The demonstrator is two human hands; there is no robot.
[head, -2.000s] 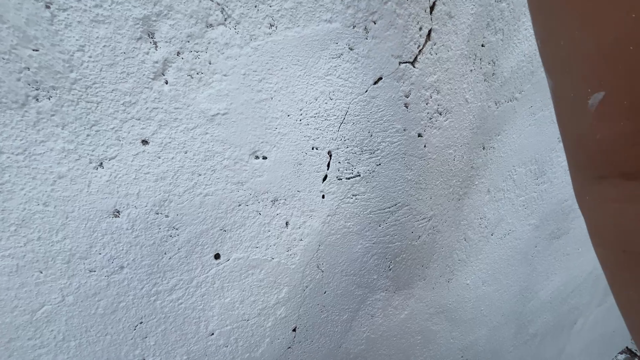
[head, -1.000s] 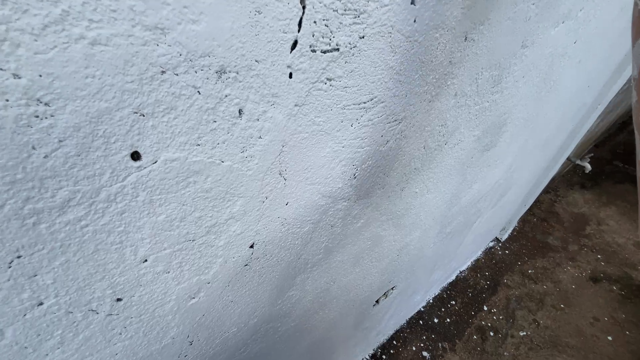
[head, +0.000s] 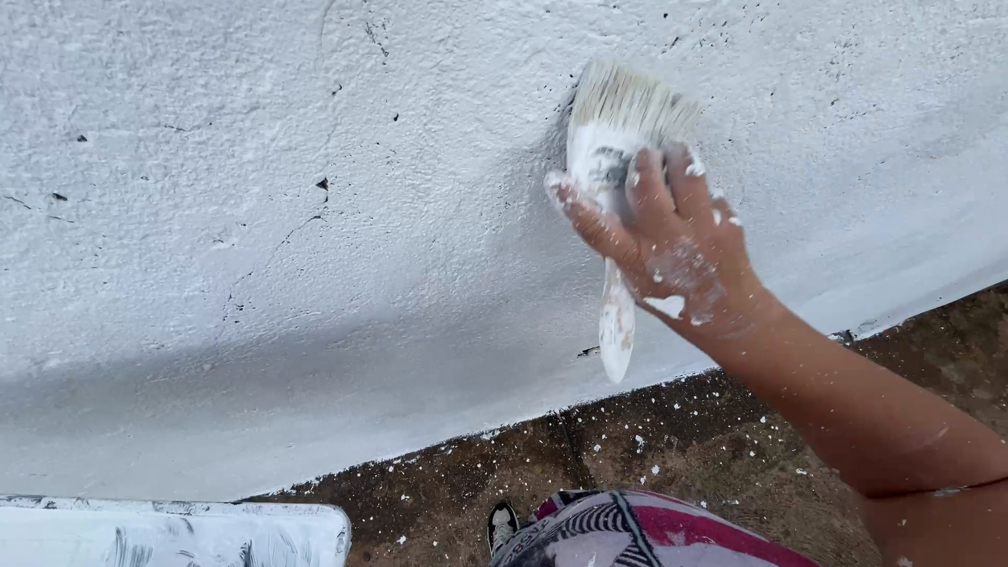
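My right hand [head: 669, 228], spattered with white paint, grips a wide flat paintbrush [head: 618, 150] by its paint-covered ferrule. The bristles point up and lie against the rough white wall [head: 425, 260], while the brush's handle hangs down below the palm. Small pits, dark chips and a thin crack mark the wall to the left of the brush. At the bottom left is part of a paint-smeared white tray or lid [head: 181, 528]. My left hand is out of view.
A brown floor [head: 669, 441] speckled with white paint drops runs along the wall's lower edge. One shoe [head: 502, 526] and patterned clothing [head: 630, 535] show at the bottom. A small dark gap sits at the wall's base on the right.
The right hand and paintbrush have come into view against the wall. The view has swung down, bringing in more floor, the tray or lid, the shoe and the clothing.
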